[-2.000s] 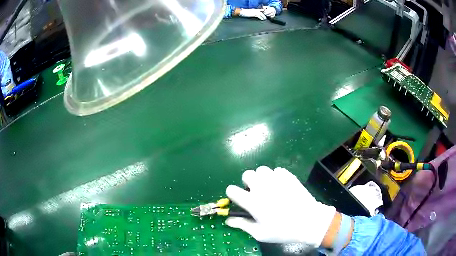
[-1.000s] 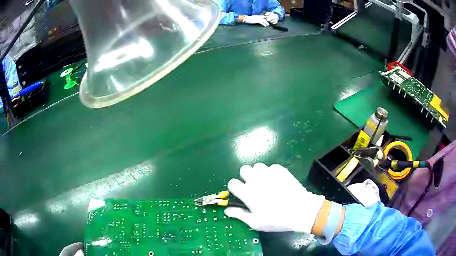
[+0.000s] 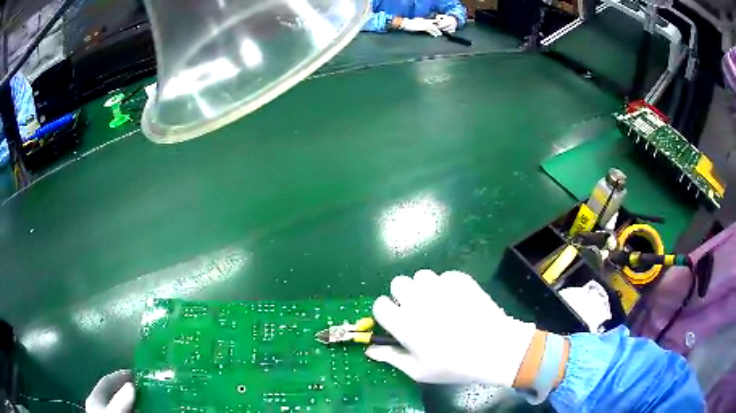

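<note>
A green circuit board (image 3: 266,363) with silvery solder dots on its upper face lies at the lower edge of the picture. My right hand (image 3: 452,331), in a white glove, is shut on side cutters (image 3: 347,332) with yellow-and-black handles. The cutters' steel jaws point left over the upper middle of the board; whether they touch it I cannot tell. My left hand (image 3: 111,394), in a white glove and cut off by the lower edge, is at the board's left edge. Whether it grips the board is not clear.
A clear plastic hood (image 3: 242,64) hangs at upper left. A black divided tray (image 3: 524,266) at right holds a bottle (image 3: 605,198), a yellow tape roll (image 3: 641,252) and a white wipe (image 3: 587,305). Another board (image 3: 674,153) is far right. Another person's gloved hands (image 3: 432,24) are at the back.
More of the board and my left hand shows at the lower edge. The cutters are now lower on the board, farther inside its upper edge. The hood appears higher and further right.
</note>
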